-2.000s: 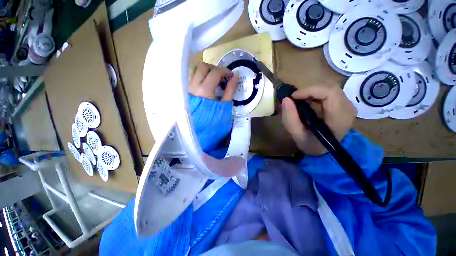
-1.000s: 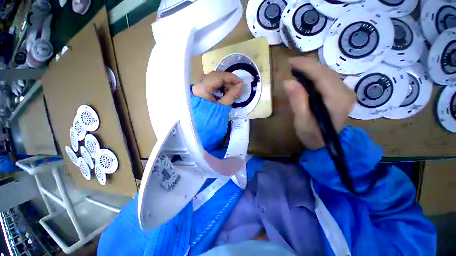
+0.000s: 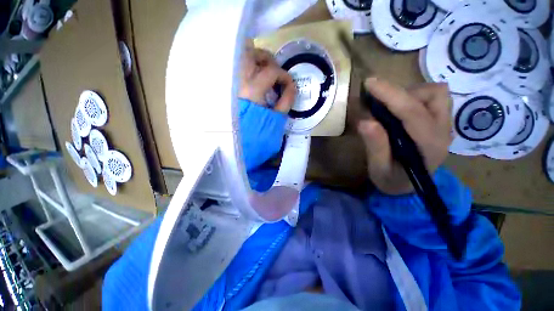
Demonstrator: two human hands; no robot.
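The white headphone (image 3: pixel 203 91) stands over the left part of the holding fixture (image 3: pixel 341 118), its open lower cup hanging by the lap. A white speaker plate (image 3: pixel 328 68) with a dark ring lies in the fixture's round recess. My left hand (image 3: pixel 266 79) is at the plate's left edge, fingertips pinched together; any wire between them is too small to tell. My right hand (image 3: pixel 408 130) holds the soldering iron (image 3: pixel 419 176) by its black handle, to the right of the fixture. The iron's tip is blurred and points up past the fixture's right edge.
Many speaker plates (image 3: pixel 480 48) are heaped on the brown bench at the upper right. Several small perforated discs (image 3: pixel 116 166) lie on the cardboard sheet (image 3: pixel 67 54) at the left. A white tube frame (image 3: pixel 65 209) stands at the lower left.
The iron has been lifted off the plate's upper right edge and drawn back to the right. My left hand stays at the plate. The whole view has shifted somewhat.
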